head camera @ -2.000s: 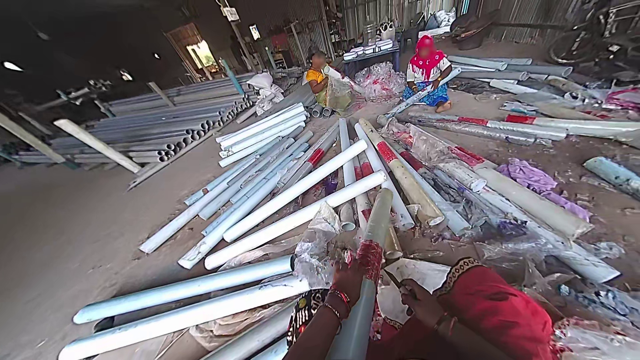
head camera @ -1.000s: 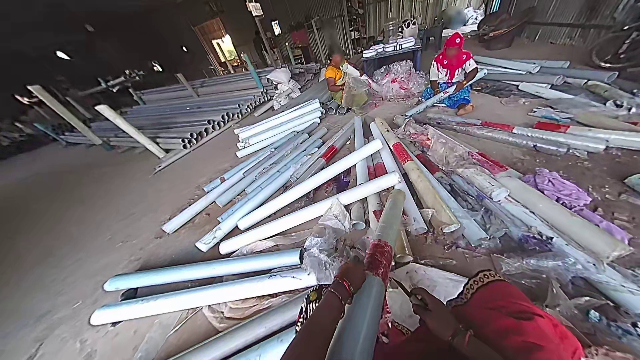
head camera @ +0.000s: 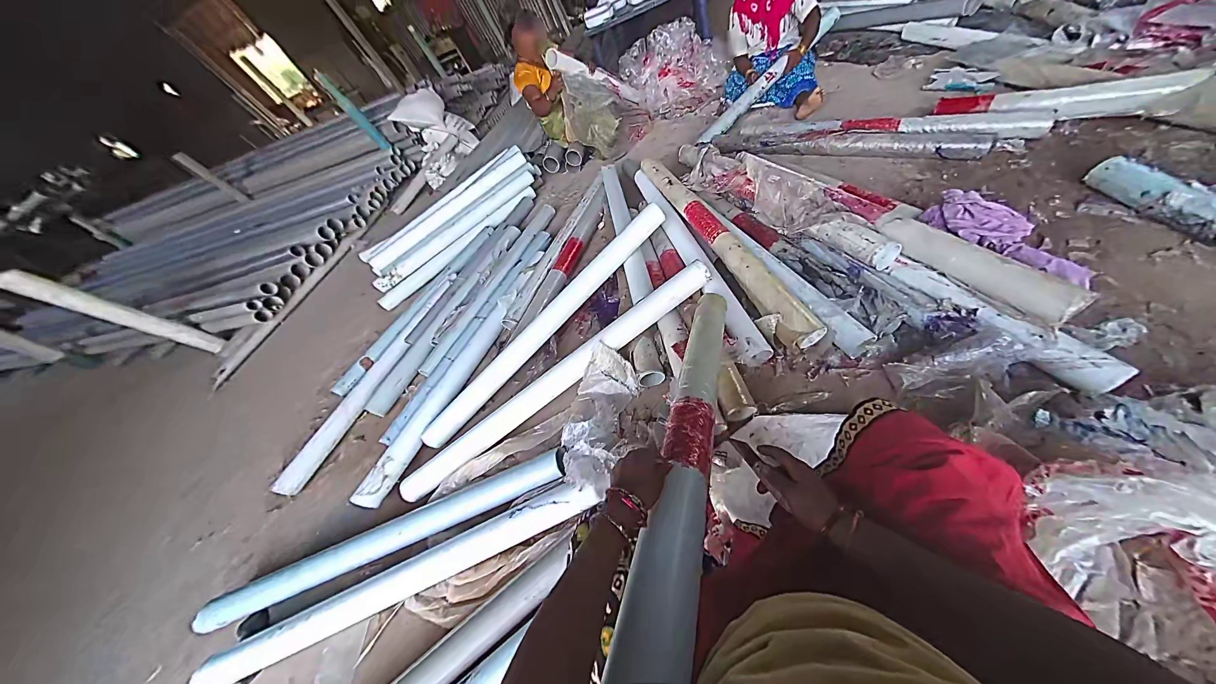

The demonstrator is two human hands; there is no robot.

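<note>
A grey plastic pipe [head camera: 660,560] with a red band [head camera: 688,434] and a duller upper end runs up from my lap, tilted away from me. My left hand [head camera: 641,478] grips it from its left side, just below the band; part of the fingers is hidden behind the pipe. To the right of the pipe, my right hand [head camera: 796,486] is closed on a thin dark tool, whose kind I cannot tell. Crumpled clear plastic film [head camera: 600,418] lies beside my left hand. A white sheet [head camera: 788,435] lies behind my right hand, next to the red cloth [head camera: 931,494].
White and pale blue pipes [head camera: 560,323] lie fanned out ahead and left. Cream pipes with red bands [head camera: 741,256], plastic film and a purple cloth [head camera: 978,220] are to the right. Two people sit on the floor ahead, each with a pipe. Stacked grey pipes [head camera: 237,228] stand farther left.
The view has tilted further down. My left hand stays on the banded pipe and my right hand stays beside it.
</note>
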